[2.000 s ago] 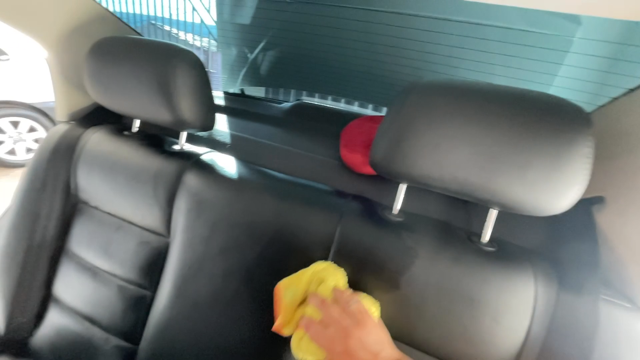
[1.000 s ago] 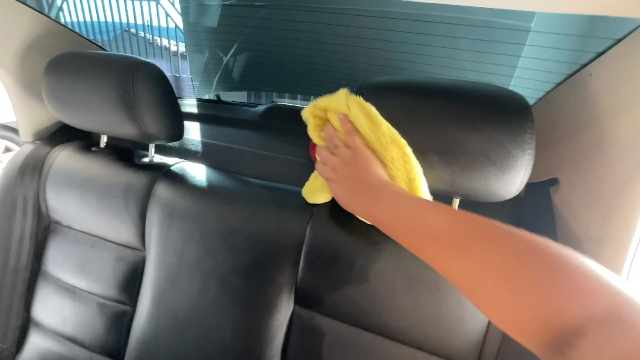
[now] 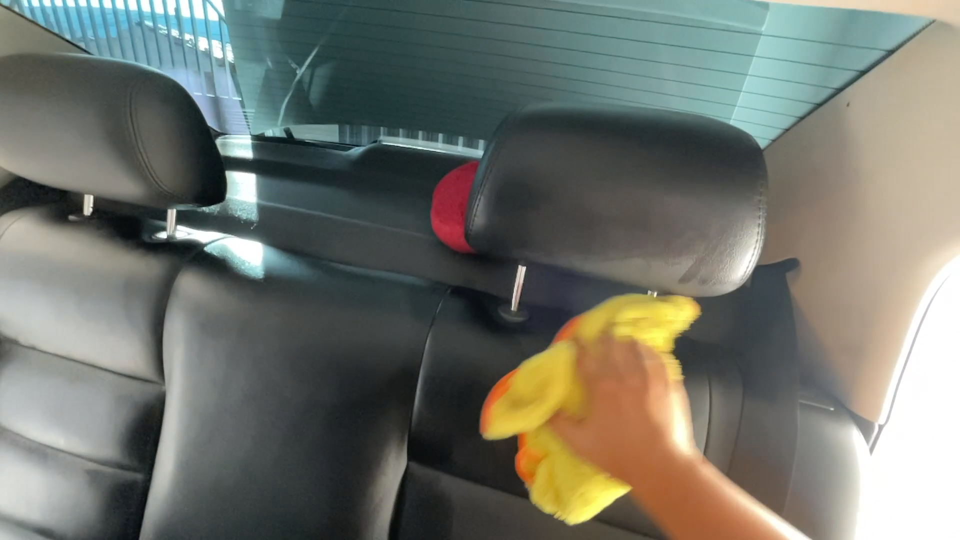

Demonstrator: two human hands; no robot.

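My right hand [image 3: 626, 405] grips a yellow microfiber cloth [image 3: 536, 386] with orange edging, bunched around the fingers. Both are slightly blurred in front of the upper part of the right section of a black leather rear seat backrest [image 3: 289, 375], just below the right headrest [image 3: 622, 195]. Whether the cloth touches the leather I cannot tell. Faint smudges or damp marks show along the lower part of that headrest. My left hand is out of view.
The left headrest [image 3: 105, 127] stands on metal posts. A round red object [image 3: 452, 208] sits behind the right headrest on the rear shelf [image 3: 337, 187]. Beyond is the rear window [image 3: 420, 75]; beige pillar trim [image 3: 870, 202] borders the right side.
My right hand was at the inner edge of the right headrest a second ago, the cloth covering part of it and the red object. It is now lower and further right, before the backrest.
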